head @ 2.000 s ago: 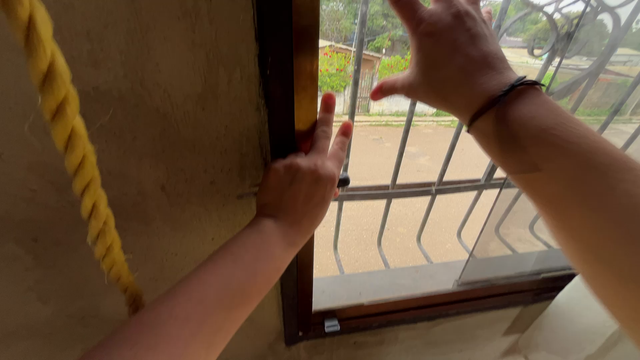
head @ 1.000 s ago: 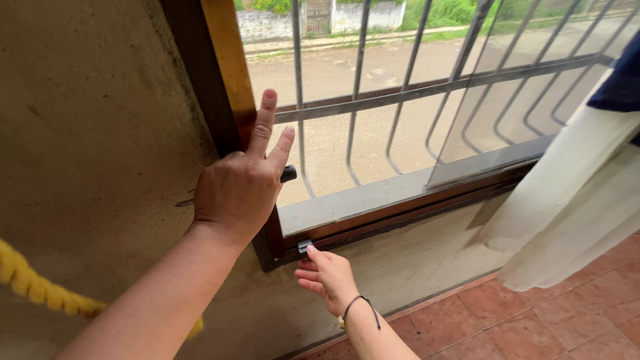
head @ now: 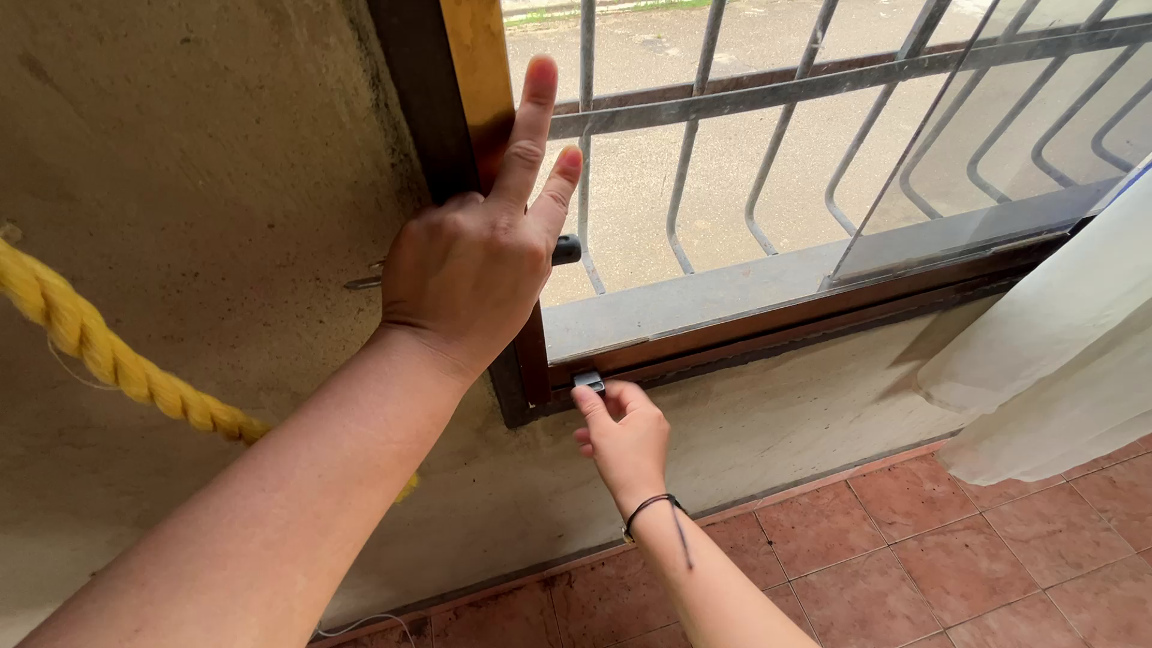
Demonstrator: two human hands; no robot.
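Observation:
My left hand (head: 468, 261) lies over the left side of the brown window frame (head: 810, 328), two fingers stretched up. From under it a screwdriver shows: a black handle end (head: 566, 250) on the right and a thin metal shaft (head: 363, 283) on the left, against the wall. The curled fingers and palm are hidden. Lower down, my right hand (head: 630, 436) has its thumb and forefinger on a small metal latch (head: 589, 382) at the frame's bottom left corner. A dark cord bracelet circles the right wrist.
Metal window bars (head: 774, 171) stand outside, with a glass pane (head: 999, 153) at the right. A thick yellow rope (head: 135, 360) hangs at the left, passing behind my left forearm. White curtains (head: 1035, 369) hang at the right above a red tiled floor (head: 972, 540).
My right hand has come down from in front of the window bars to the small latch at the frame's bottom. My left hand remains at the frame's left side. The view has tilted down.

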